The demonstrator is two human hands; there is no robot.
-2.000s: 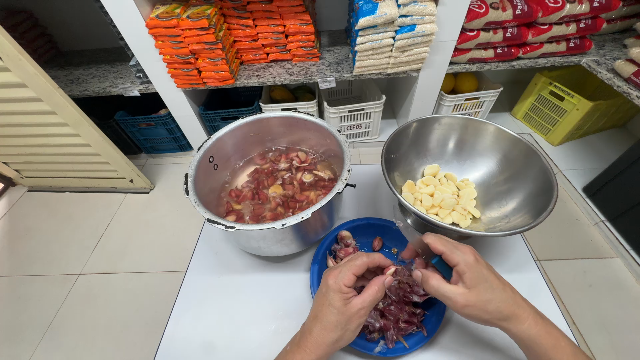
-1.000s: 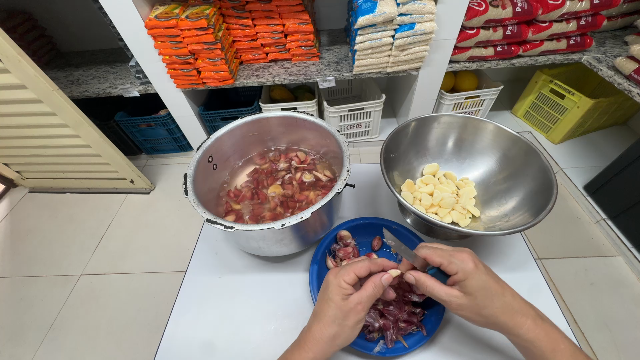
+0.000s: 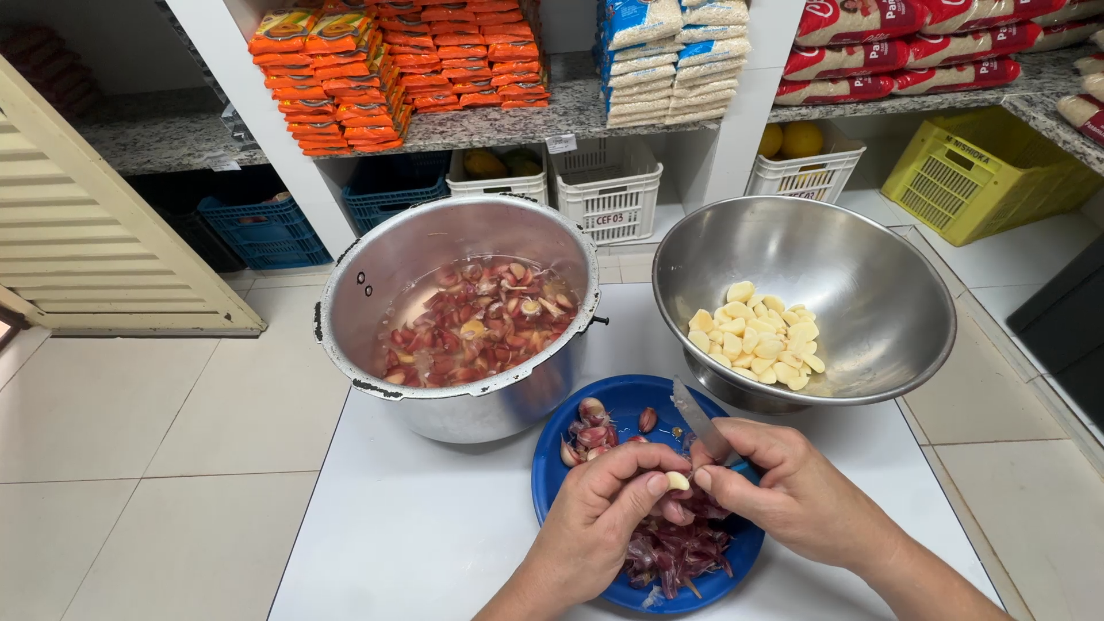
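My left hand (image 3: 608, 509) pinches a pale peeled garlic clove (image 3: 678, 481) between thumb and fingers, above a blue plate (image 3: 545, 470). Close beside it, my right hand (image 3: 776, 483) holds a small knife (image 3: 700, 420) with a blue handle, the blade pointing up and to the left. Unpeeled garlic cloves (image 3: 593, 431) lie on the plate's upper left, and purple garlic skins (image 3: 677, 552) are heaped on its lower part. At the upper right, a steel bowl (image 3: 880, 293) holds many peeled cloves (image 3: 759, 336). An aluminium pot (image 3: 483, 414) at the left contains reddish unpeeled cloves (image 3: 483, 328) in water.
The plate, pot and bowl stand on a white tabletop (image 3: 388, 535). Behind are granite shelves (image 3: 483, 125) with stacked orange packets (image 3: 328, 78) and bags of grain. White crates (image 3: 608, 194), blue crates (image 3: 263, 228) and a yellow crate (image 3: 957, 181) sit beneath. A louvred door (image 3: 103, 233) stands at the left.
The knife blade, hardly visible between the fingers two seconds ago, now points up above the plate. The clove shows more plainly at my left fingertips. Bowl, pot and plate have stayed in place.
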